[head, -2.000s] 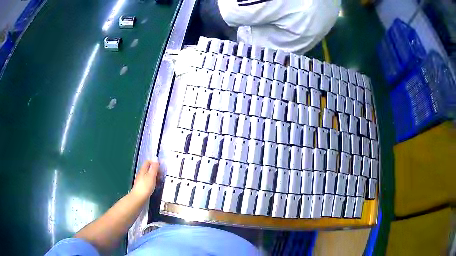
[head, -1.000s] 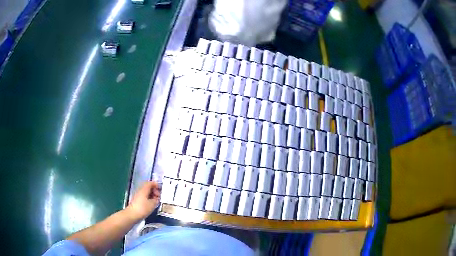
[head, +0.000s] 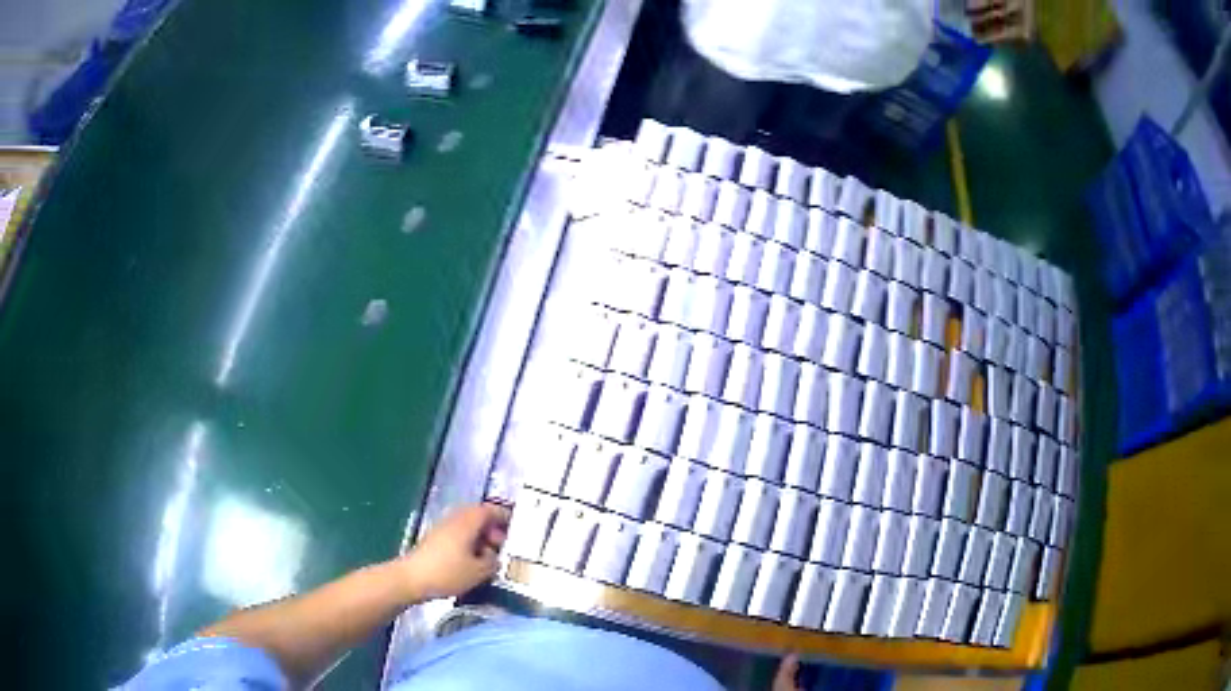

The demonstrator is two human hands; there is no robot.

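An orange-yellow tray (head: 992, 653) with a thin metallic rim lies in front of me, filled with tight rows of white-topped housings (head: 736, 574). A few gaps show orange toward its right side. My left hand (head: 456, 551) is at the tray's front left corner beside the rail, fingers curled on its edge. Of my right hand (head: 787, 671), only a small part shows at the picture's bottom, by the tray's front edge; its grip is hidden. Two silver-grey housings (head: 431, 77) and a dark one (head: 536, 26) sit on the green conveyor belt (head: 311, 392).
The metal side rail (head: 520, 317) runs between belt and tray. A person's white clothing (head: 810, 41) is beyond the tray. Blue crates (head: 1172, 338) and orange-yellow boards (head: 1164, 540) stand at the right. Pale spots (head: 413, 219) mark the belt.
The view has turned, shifting the scene rightward. My left hand has slid nearer the tray's front corner and its fingers have curled. Part of my right hand has appeared. The person in white has shifted.
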